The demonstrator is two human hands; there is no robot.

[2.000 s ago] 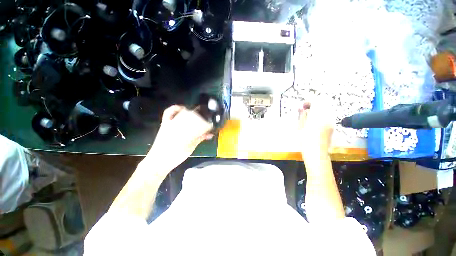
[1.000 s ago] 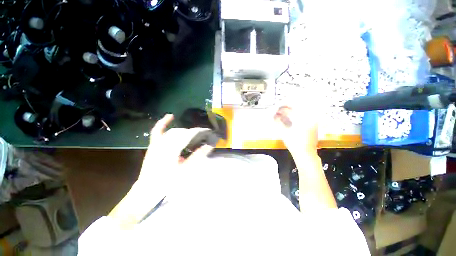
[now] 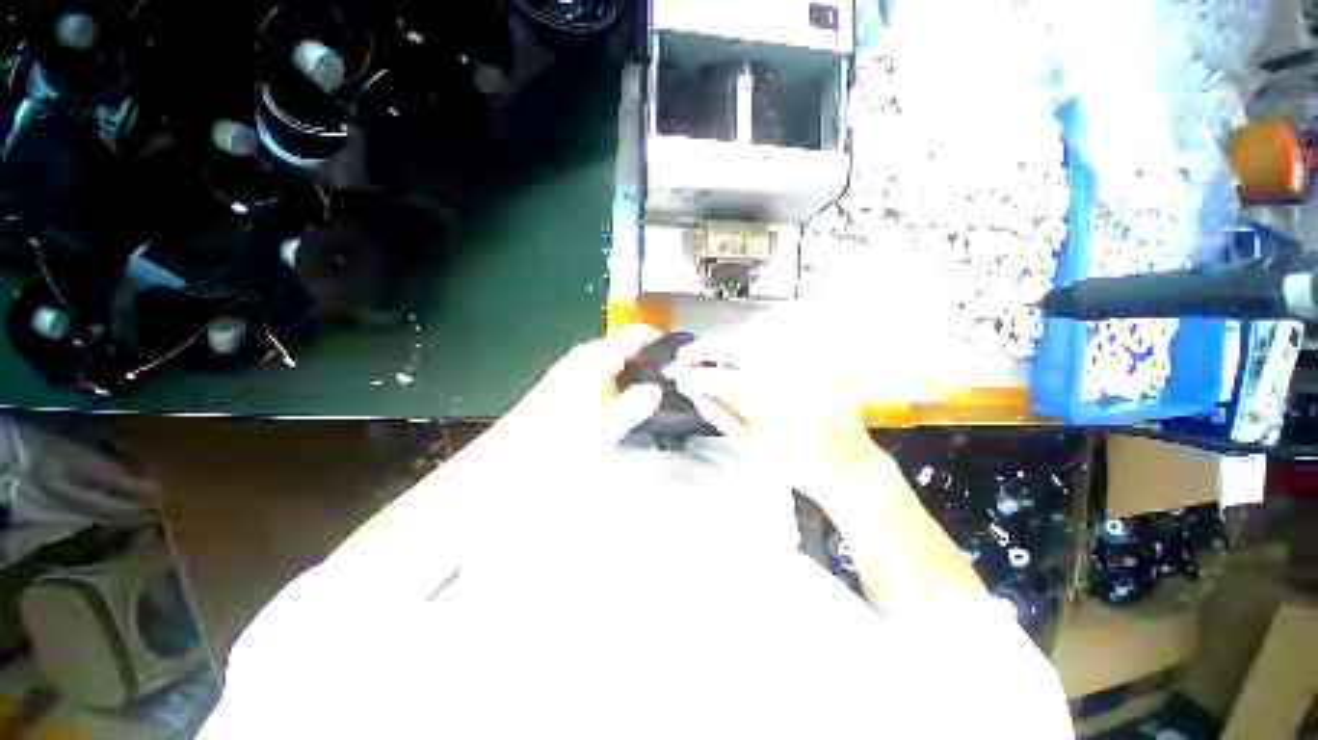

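Observation:
A black housing (image 3: 668, 388) is at the bench's front edge, in front of the grey-white screw feeder (image 3: 744, 174). My left hand (image 3: 596, 390) holds the housing from its left side. My right hand (image 3: 773, 390) is on the right side of the housing, with its fingertips at the housing's upper right. The right hand is washed out by glare, and whether its fingers hold a small part cannot be told. The orange-yellow tape (image 3: 940, 408) runs along the bench edge.
Black housings with white stubs and wires (image 3: 231, 138) lie in a heap on the left. Small white parts (image 3: 954, 203) are piled right of the feeder. The dark electric screwdriver (image 3: 1178, 294) hangs over the blue bin (image 3: 1062, 383). Boxes of black pieces (image 3: 997, 528) are below.
My right hand has moved left from the pale work area to the housing. My left hand has brought the housing right, in front of the feeder. The view has shifted slightly.

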